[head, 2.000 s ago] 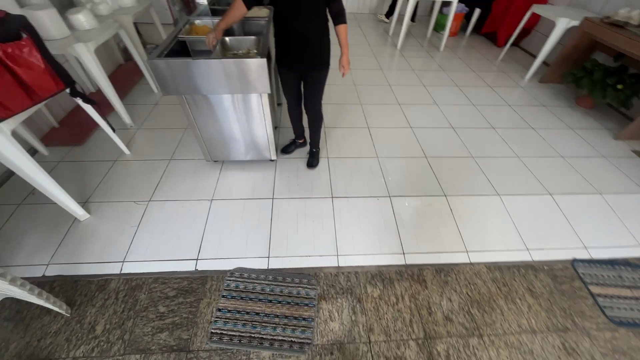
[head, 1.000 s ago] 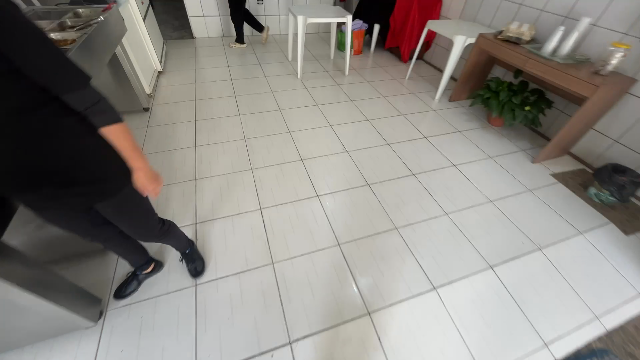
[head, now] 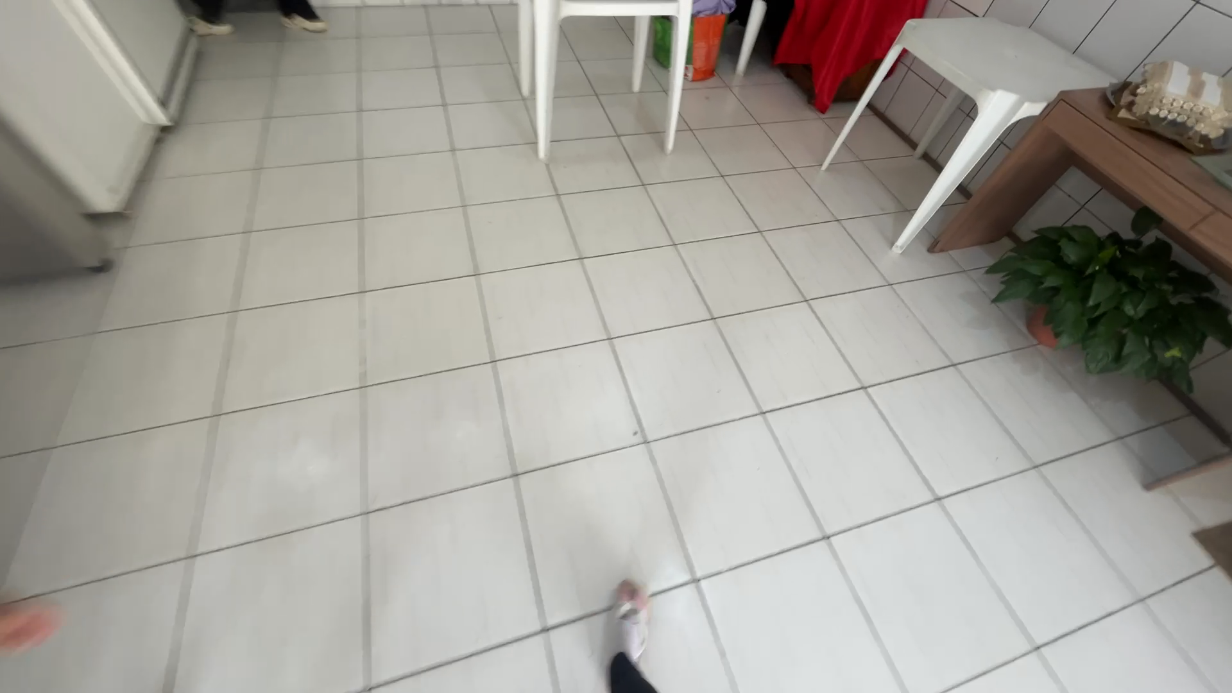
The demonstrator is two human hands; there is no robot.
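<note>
Blurred fingers (head: 27,626) show at the lower left edge, over the white floor tiles (head: 433,423). Whether they belong to my left hand or to another person cannot be told, nor whether they hold anything; the rest of that hand is outside the frame. My right hand does not appear. At the bottom centre, a foot in a light shoe (head: 632,616), below a dark trouser leg, is on the tiles.
A white plastic table (head: 1001,58) stands beside a brown wooden table (head: 1107,135), with a potted plant (head: 1116,289) below. White furniture legs (head: 546,87) and a red cloth (head: 847,48) are ahead. Another person's shoes (head: 304,22) show at upper left, near a white appliance (head: 87,96).
The view has moved forward across the tiles. The person in black at the left and the steel serving counter's food pans have left the frame. A foot has come into view below.
</note>
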